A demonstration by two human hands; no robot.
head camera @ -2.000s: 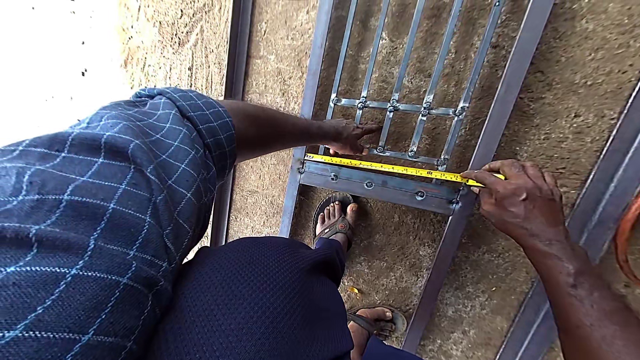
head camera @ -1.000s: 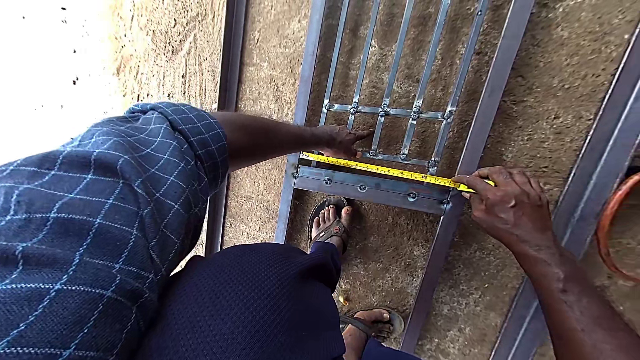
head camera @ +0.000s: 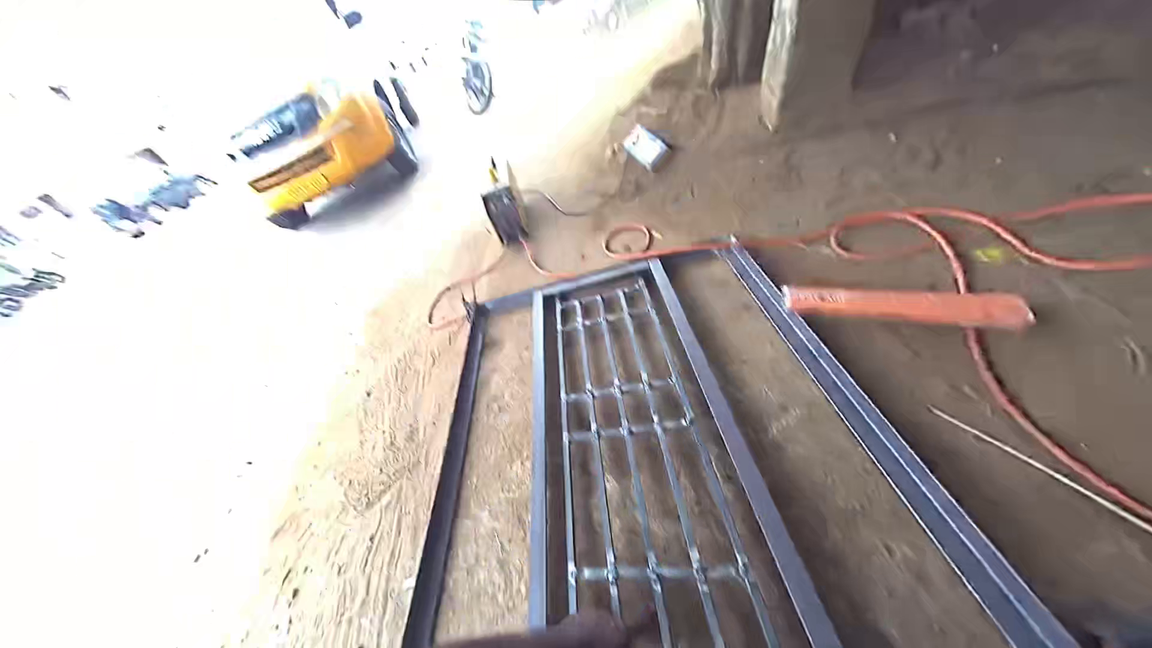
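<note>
My left hand [head camera: 589, 628] shows only as a blurred dark strip at the bottom edge, by the lower bars of a metal grille [head camera: 625, 430]; its grip is hidden. The grille has long thin bars joined by crossbars and lies between two long steel frame members, the left one [head camera: 538, 450] and the right one [head camera: 738, 450]. A larger outer steel frame lies around them, with its left side [head camera: 456, 477] and right side [head camera: 864, 405] on the ground. My right hand and the tape measure are out of view.
Orange cable [head camera: 990, 369] loops over the dirt at the right, beside an orange cylindrical packet [head camera: 909, 307] and a thin rod [head camera: 1035, 463]. A dark box-shaped machine [head camera: 505, 214] with cables stands beyond the frame. Farther off are a yellow vehicle [head camera: 337, 148] and a motorcycle [head camera: 477, 81].
The view has swung up and away along the grille. Earlier, my right hand held a yellow tape measure across the frame; both have left the view. My left hand now shows only at the bottom edge.
</note>
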